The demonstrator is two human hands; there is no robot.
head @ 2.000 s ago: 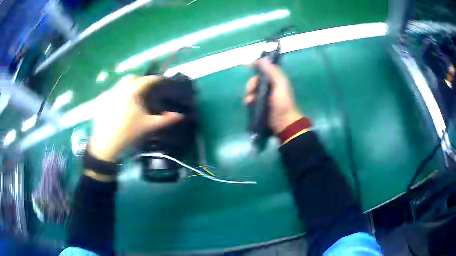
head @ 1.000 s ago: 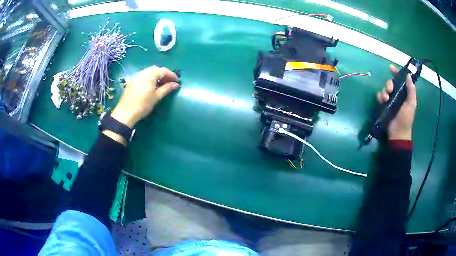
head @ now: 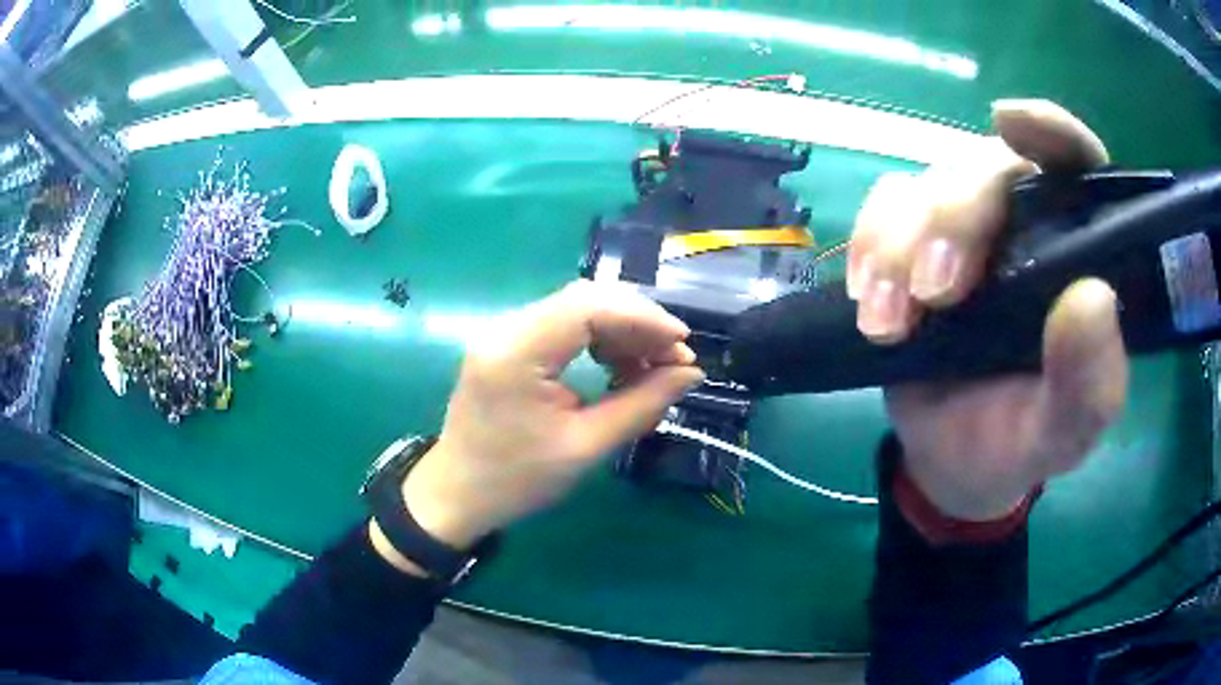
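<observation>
My right hand (head: 991,308) is raised close to the camera and grips the black electric screwdriver (head: 857,348), which lies nearly level and points left. My left hand (head: 536,415) has thumb and fingertips pinched together just left of the screwdriver's front end. A tiny bright speck shows at the fingertips, seemingly a screw (head: 648,361), too small to see clearly. The black module (head: 730,181) lies behind both hands on the green bench, partly hidden. An orange strip (head: 737,241) crosses its top and a white cable (head: 790,478) trails right from its narrow end.
A small pile of dark screws (head: 396,290) lies left of centre. The purple-white lead bundle (head: 201,295) is at the left, with a pale ring (head: 358,190) behind it. A white edge strip (head: 469,101) runs along the back. A black cord (head: 1138,569) lies at lower right.
My left hand has left the screw pile and moved right to the screwdriver's front end. My right hand has brought the screwdriver left and up close to the camera, over the module.
</observation>
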